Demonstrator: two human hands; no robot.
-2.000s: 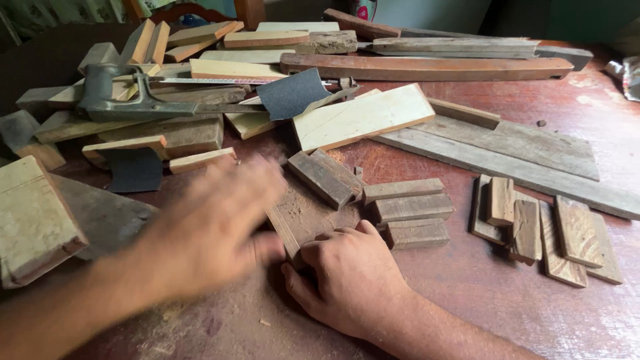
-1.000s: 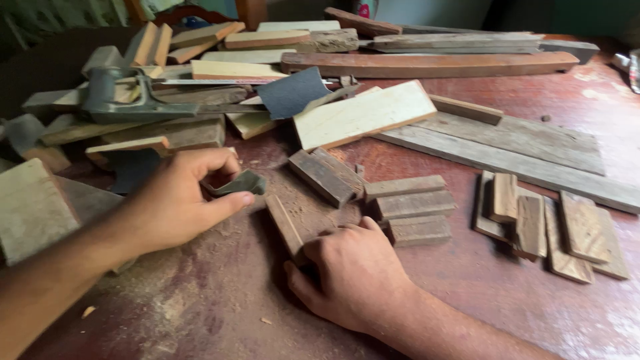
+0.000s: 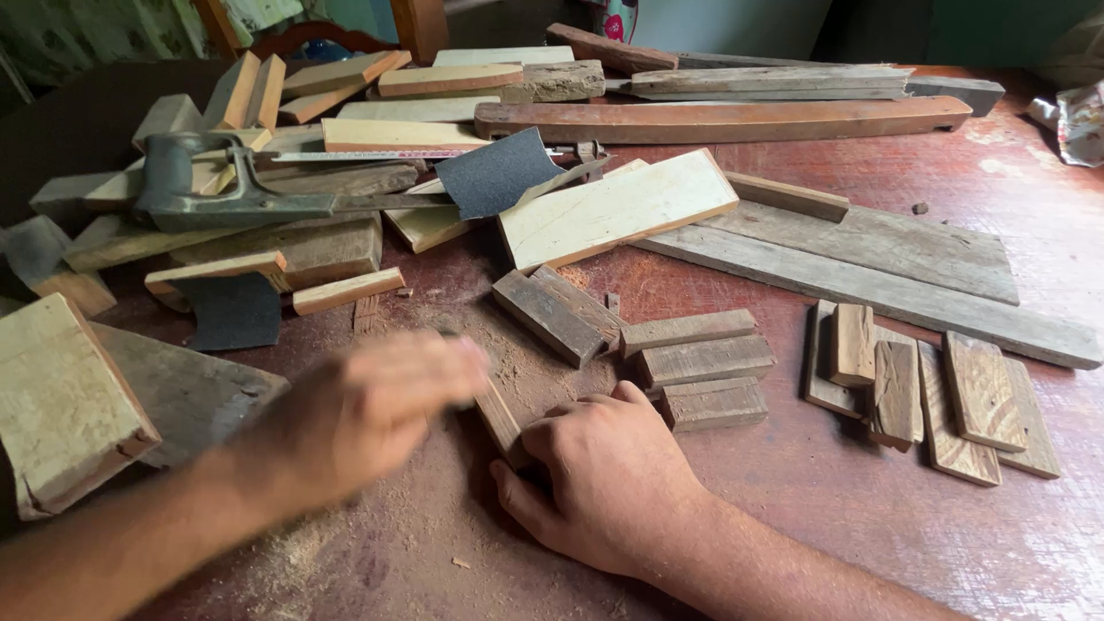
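My right hand (image 3: 604, 483) pins a small wooden block (image 3: 502, 423) on its edge against the dusty table. Blurred by motion, my left hand (image 3: 379, 414) is at the block's far end, its fingers closed around a folded piece of sandpaper (image 3: 461, 345), mostly hidden. Beyond the block lie two dark wood blocks (image 3: 548, 317) side by side. Right of them sit several brown blocks (image 3: 707, 362) in a stack of rows, close to my right fingertips.
A hacksaw (image 3: 241, 203), sheets of dark sandpaper (image 3: 496, 172) and many wood offcuts cover the back left. Long grey boards (image 3: 862, 267) lie at the right, with several small light-brown pieces (image 3: 983, 392) nearer. A thick pale block (image 3: 65, 405) stands at far left.
My left hand has moved right, from beside the block one second ago to its far end, with the sandpaper in it. My right hand stays on the block.
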